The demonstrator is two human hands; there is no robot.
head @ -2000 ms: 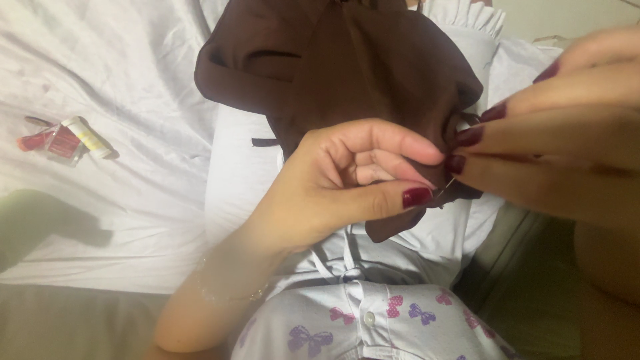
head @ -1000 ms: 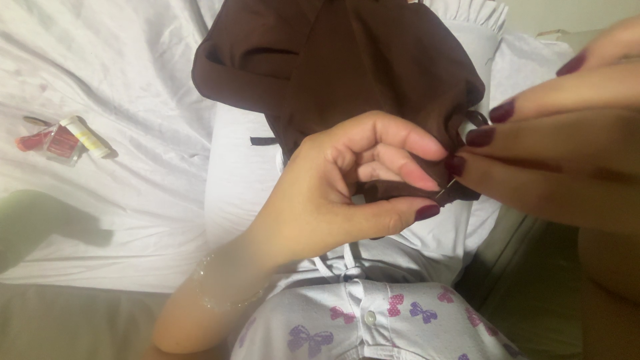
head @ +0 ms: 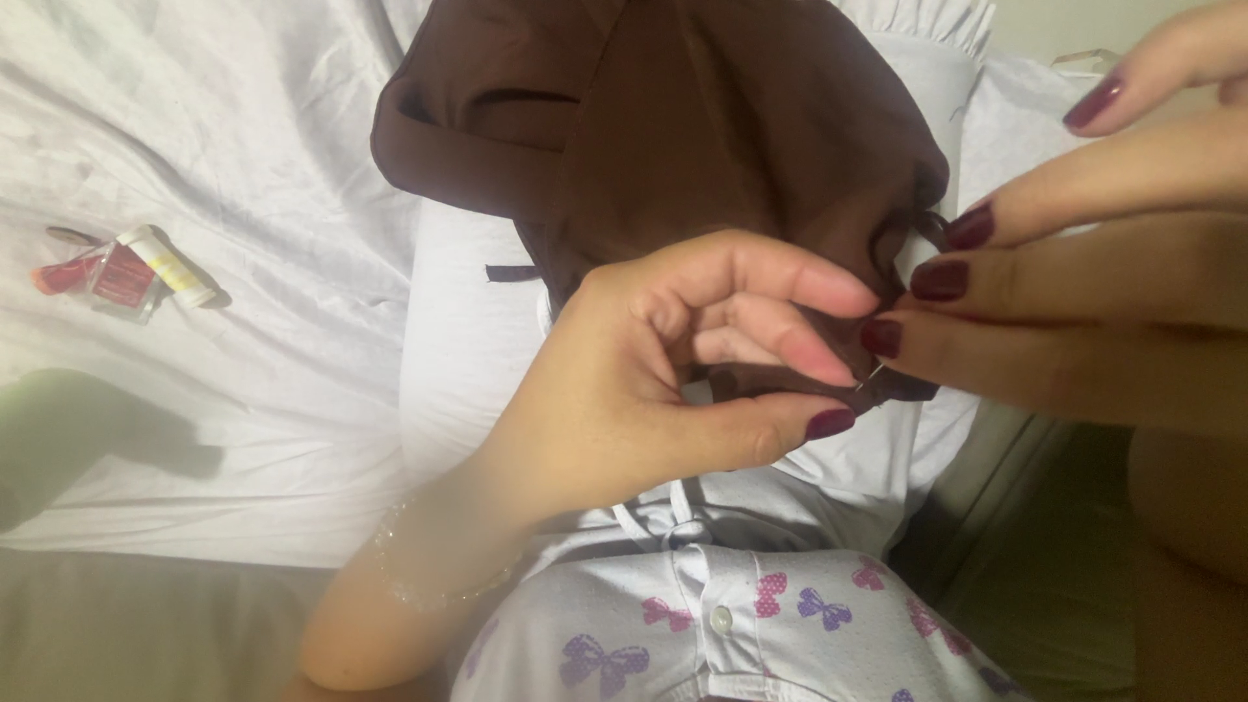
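Observation:
Brown fabric [head: 702, 127], a sewn piece with a seam and a dark strap or loop, lies across my lap on a white pillow-like cloth. My left hand [head: 682, 370] has its thumb and fingertips at the fabric's lower right edge, pinching it. My right hand [head: 1053, 283] comes in from the right, its fingertips together at that same edge. A thin, shiny needle [head: 871, 376] shows between the two hands, its upper end under the right fingertips. The fabric under the fingers is partly hidden.
On the white sheet [head: 292, 390] at the left lie a small white and yellow tube [head: 168, 265], a clear packet with red contents [head: 125, 277] and a light green object [head: 68, 439]. A white pillow with a ruffled edge [head: 936, 24] is under the fabric.
My left thumb has shifted slightly to the right along the fabric's edge since the oldest frame. Both hands otherwise stay at the same spot.

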